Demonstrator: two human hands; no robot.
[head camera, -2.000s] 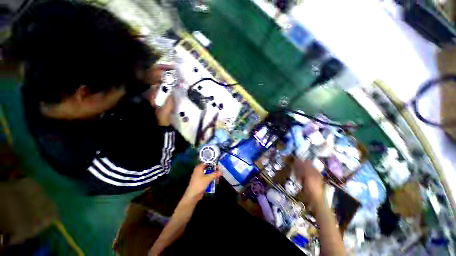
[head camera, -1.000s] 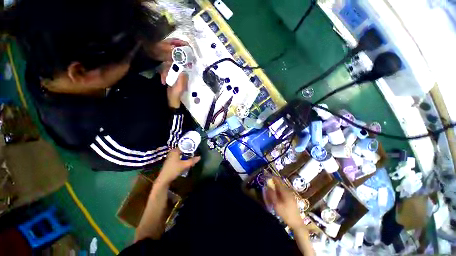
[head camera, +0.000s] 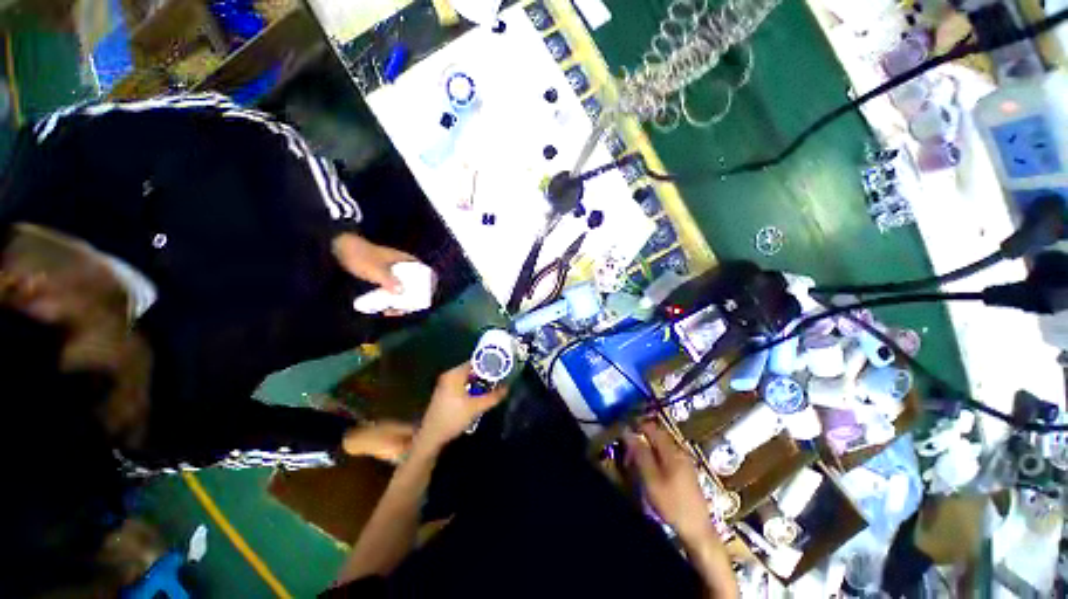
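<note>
My left hand (head camera: 454, 407) is closed around the handle of a white handheld fan body (head camera: 493, 356), its round head up and a dark blue part showing below it. The fan is held off the bench's near left corner. My right hand (head camera: 665, 468) is over the bench edge beside the cartons. Its fingers are bent and slightly blurred; whether they hold something cannot be told. A blue box-like device (head camera: 615, 372) lies between and beyond my hands, with black cables across it.
A person in a black striped top (head camera: 223, 222) stands at left, one hand holding a white part (head camera: 404, 289). Cartons (head camera: 750, 451) of white, lilac and pale blue fan parts are at right. Pliers (head camera: 545, 275) lie on the white worktop (head camera: 439, 176). Black cables (head camera: 914, 287) cross at right.
The view has shifted. The other person has turned away from the worktop and holds a smaller white part. My left hand still holds the fan; my right hand has moved from deeper among the parts toward the near edge.
</note>
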